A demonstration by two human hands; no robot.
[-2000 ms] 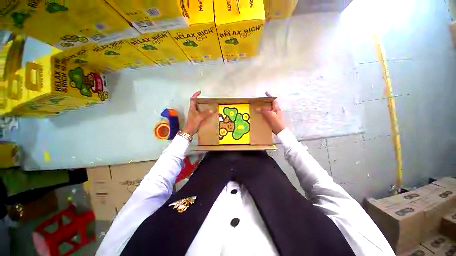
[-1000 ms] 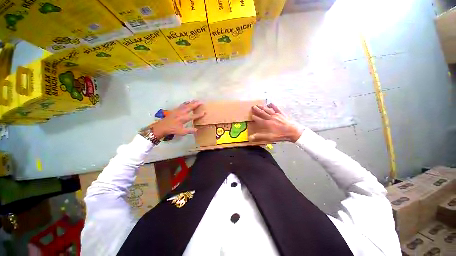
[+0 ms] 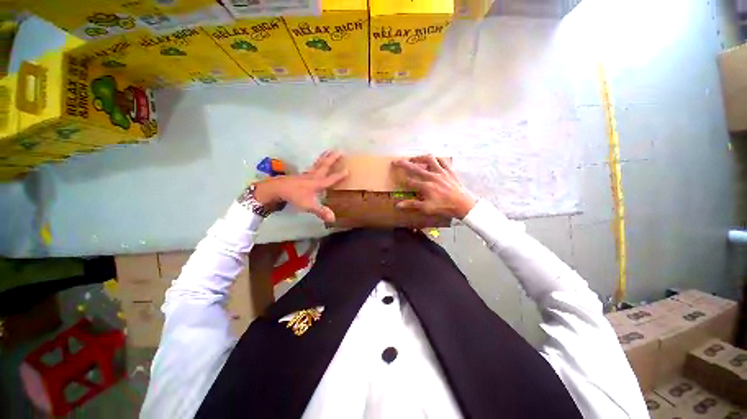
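Observation:
A brown shipping carton (image 3: 367,173) lies on the table's front edge before me. Its far flap is folded over, and the near flap stands partly folded in. A small green and yellow bit of the box inside shows in the gap by my right hand. My left hand (image 3: 305,190) rests with spread fingers on the carton's left end. My right hand (image 3: 436,188) lies on the right part of the flaps, fingers bent. A blue and orange tape gun (image 3: 272,166) lies left of the carton, partly hidden by my left hand.
Yellow boxes (image 3: 328,49) stand in a row along the table's (image 3: 205,188) far side, and more (image 3: 78,102) at left. Brown cartons (image 3: 672,327) are stacked at lower right. A red stool (image 3: 74,364) and cardboard (image 3: 143,286) are at lower left. Yellow tape (image 3: 614,164) marks the floor.
My hands have moved from the carton's open side flaps onto its top. The far flap now lies folded over, then the near one came up, covering most of the yellow box.

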